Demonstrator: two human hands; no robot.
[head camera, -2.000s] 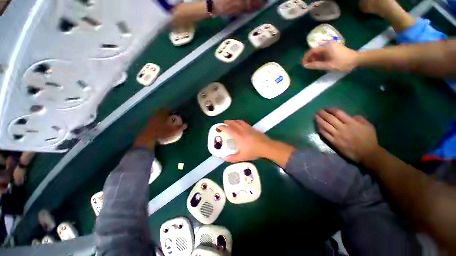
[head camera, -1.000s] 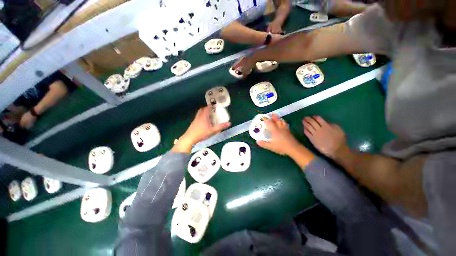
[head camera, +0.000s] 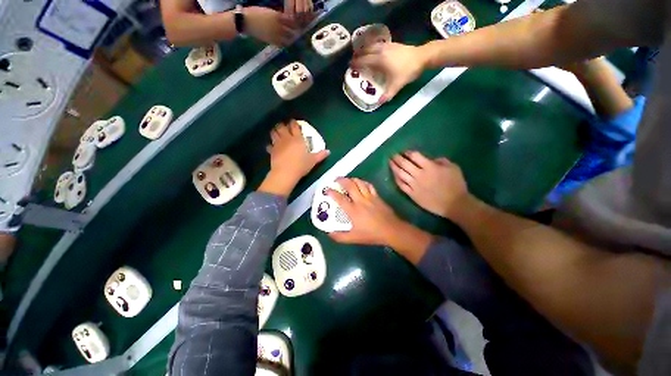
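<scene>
My left hand (head camera: 290, 156) is over the dark green belt, with fingers and thumb around a cream housing (head camera: 313, 137) that it partly hides. My right hand (head camera: 366, 213) grips a cream front cover (head camera: 324, 211) with dark round spots and a dotted grille, at the pale rail. The fingers hide the cover's right part. Another cream cover (head camera: 299, 266) with a slotted grille lies on the green worktop just below, grille side up. More covers lie partly under my left sleeve.
A neighbour's hand (head camera: 397, 67) holds a cream unit (head camera: 362, 89) over the belt. Their other hand (head camera: 434, 183) rests on the worktop. Cream units (head camera: 218, 179) lie along the belt. An open unit with blue inside (head camera: 452, 20) is at the top. The pale rail (head camera: 397, 110) crosses diagonally.
The view has shifted. The neighbour's reaching hand has come back to a unit on the near belt. My left hand is still at a housing; my right hand still holds a cover by the rail.
</scene>
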